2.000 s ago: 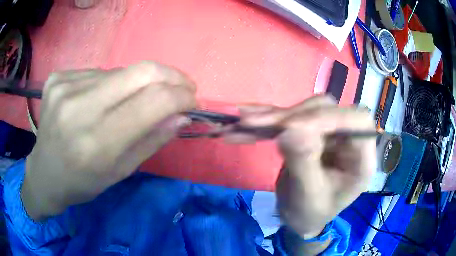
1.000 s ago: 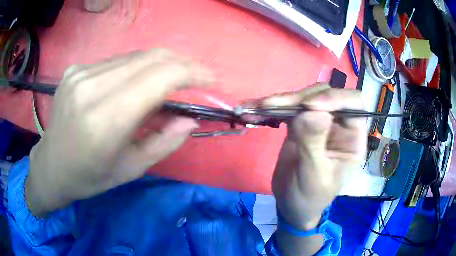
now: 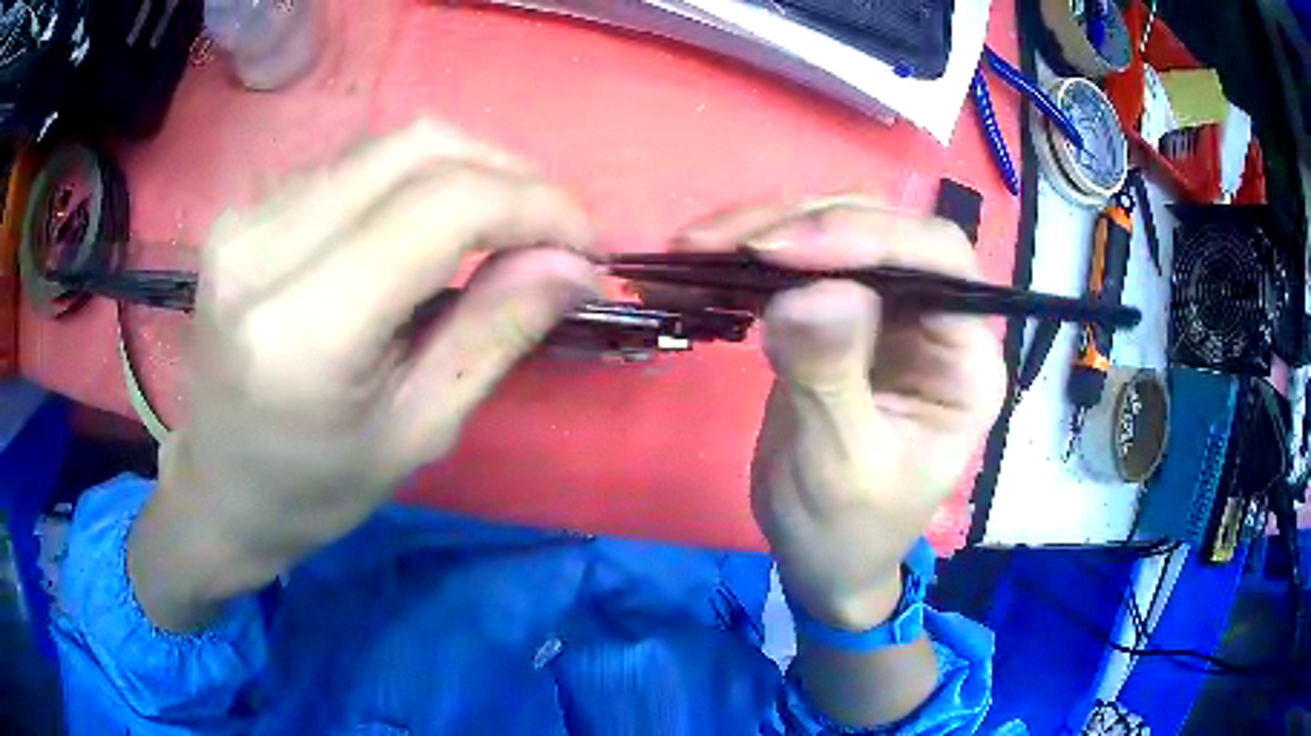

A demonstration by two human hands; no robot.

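Note:
My left hand (image 3: 360,316), bare and slightly blurred, holds a dark tablet assembly (image 3: 633,329) edge-on above the pink-red mat (image 3: 604,446). Its far end sticks out to the left of the hand. Small metallic and whitish parts show along its edge between my hands. My right hand (image 3: 877,374), bare, holds black tweezers (image 3: 1006,298) between thumb and fingers. Their prongs point left, close above the tablet edge near my left fingertips. Whether the tips touch it cannot be told.
A black-framed panel on a white sheet (image 3: 942,108) lies at the top. Blue-handled pliers (image 3: 995,127), a solder or tape roll (image 3: 1088,141), an orange-black tool (image 3: 1104,273), a round roll (image 3: 1136,424) and a fan (image 3: 1222,295) are right. A dark ring roll (image 3: 65,216) is left.
The small metallic part and thin strip hanging below the tablet edge no longer show there. The tweezers have moved left and up, with their prongs closer to my left fingertips. The view has shifted slightly.

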